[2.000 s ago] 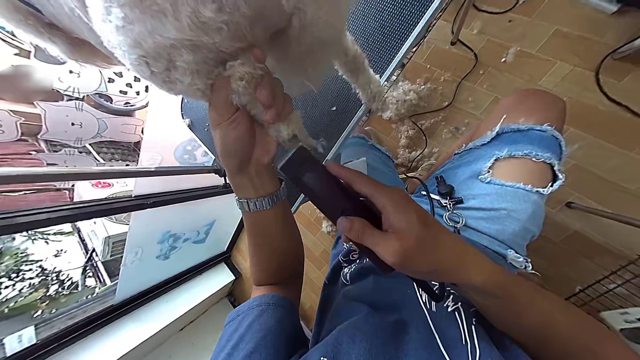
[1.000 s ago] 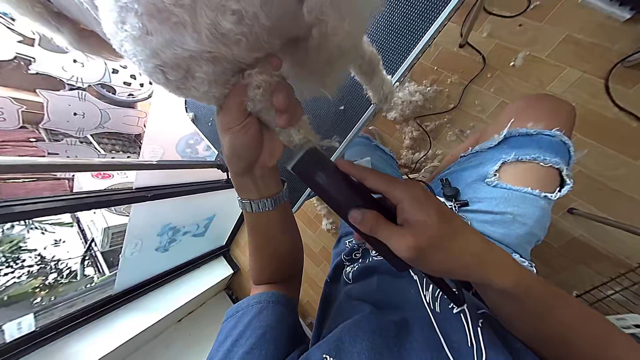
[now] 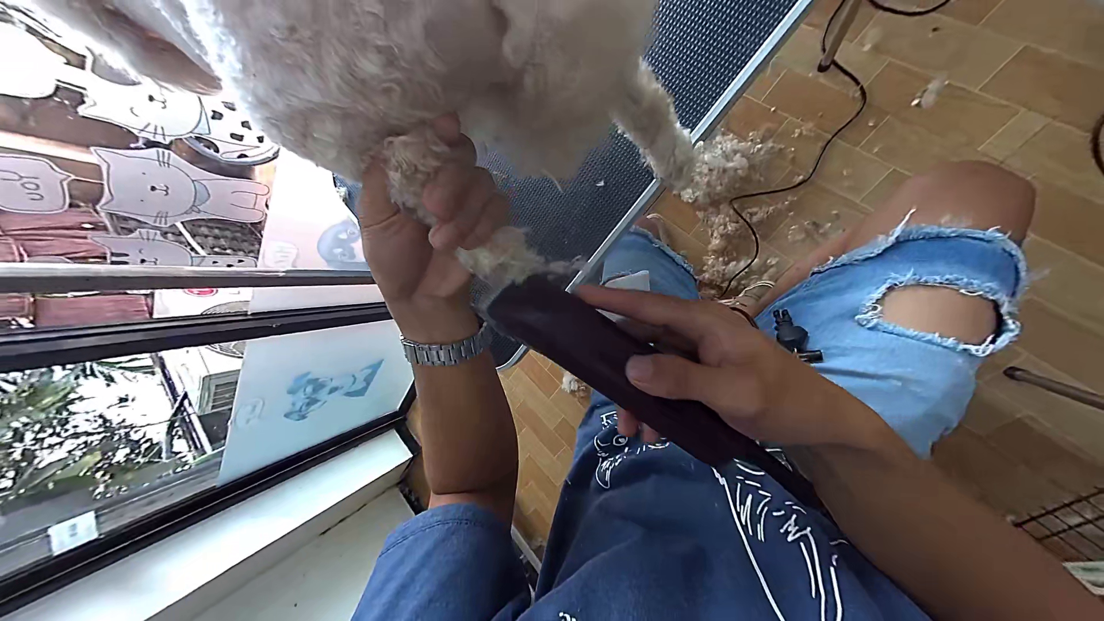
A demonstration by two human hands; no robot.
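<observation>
A curly-coated, light-furred animal, probably a dog [image 3: 388, 69], stands over a grooming table with a dark textured top [image 3: 569, 194]; its head is not visible. My left hand [image 3: 431, 224], with a metal-banded watch on the wrist, grips one of its legs, and the furry paw [image 3: 509, 256] pokes out past my fingers. In my right hand [image 3: 716, 362] is a dark corded electric clipper [image 3: 604, 362], its head right against the paw; the blade itself is hard to make out. Another leg [image 3: 660, 129] hangs by the table's metal edge.
Clipped fur [image 3: 733, 172] lies on the tiled floor beside a black cable [image 3: 832, 142]. A window with a black frame [image 3: 259, 328] and cat-shaped decals [image 3: 164, 185] runs along the left. A wire rack [image 3: 1065, 522] is at the lower right, near my knee in ripped jeans [image 3: 914, 371].
The clipper head has shifted slightly up along the paw and now covers its lower end. My left hand keeps its grip on the leg.
</observation>
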